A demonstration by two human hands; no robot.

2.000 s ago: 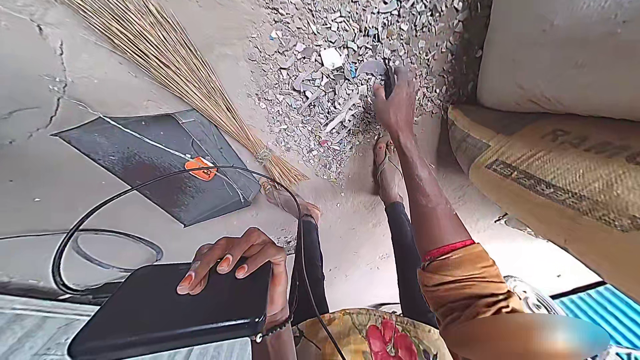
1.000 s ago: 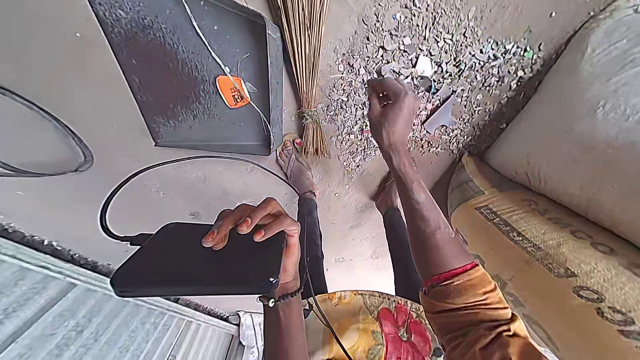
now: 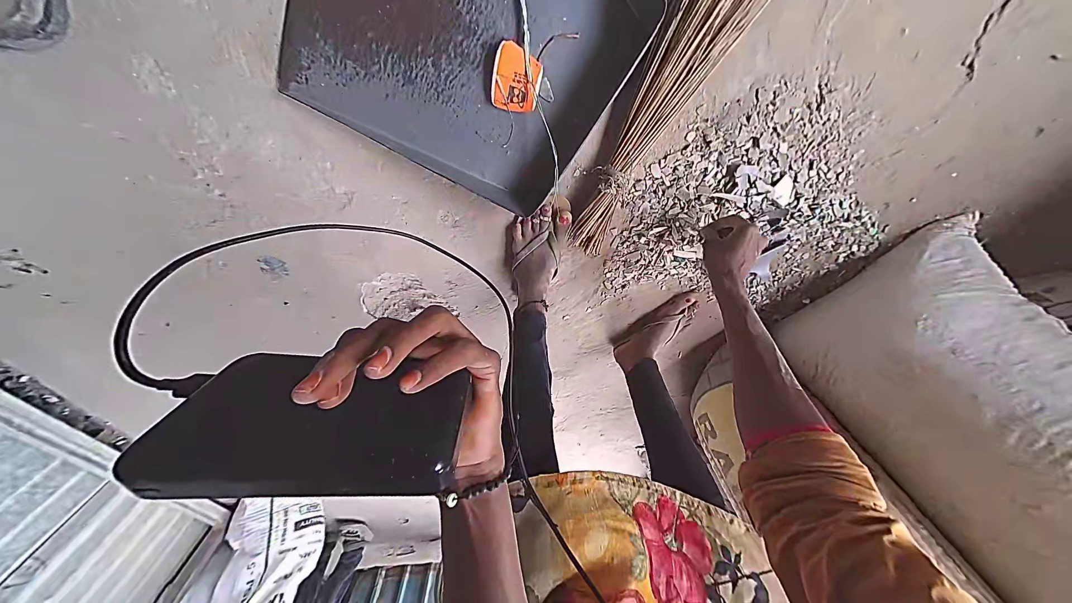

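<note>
My left hand (image 3: 419, 368) grips a flat black device (image 3: 293, 435), its fingers over the top face; a black cable (image 3: 318, 228) plugs into the device's left end. My right hand (image 3: 734, 243) is curled, back up, over the near side of a heap of small chips and scraps (image 3: 804, 167). Whether its fingers hold anything is hidden. Pale, flat scraps (image 3: 758, 191) lie just beyond that hand. A stick broom (image 3: 670, 92) lies left of the heap, its bound end near the chips.
A dark tray (image 3: 402, 100) with an orange tag (image 3: 512, 77) lies beyond my feet. Filled sacks (image 3: 938, 377) stand at the right, close to my right arm. A ribbed metal sheet (image 3: 75, 502) is at the lower left.
My right hand is now curled at the near side of the heap; two seconds ago its fingers were spread around a dark piece there. The left hand keeps its grip. The view has turned.
</note>
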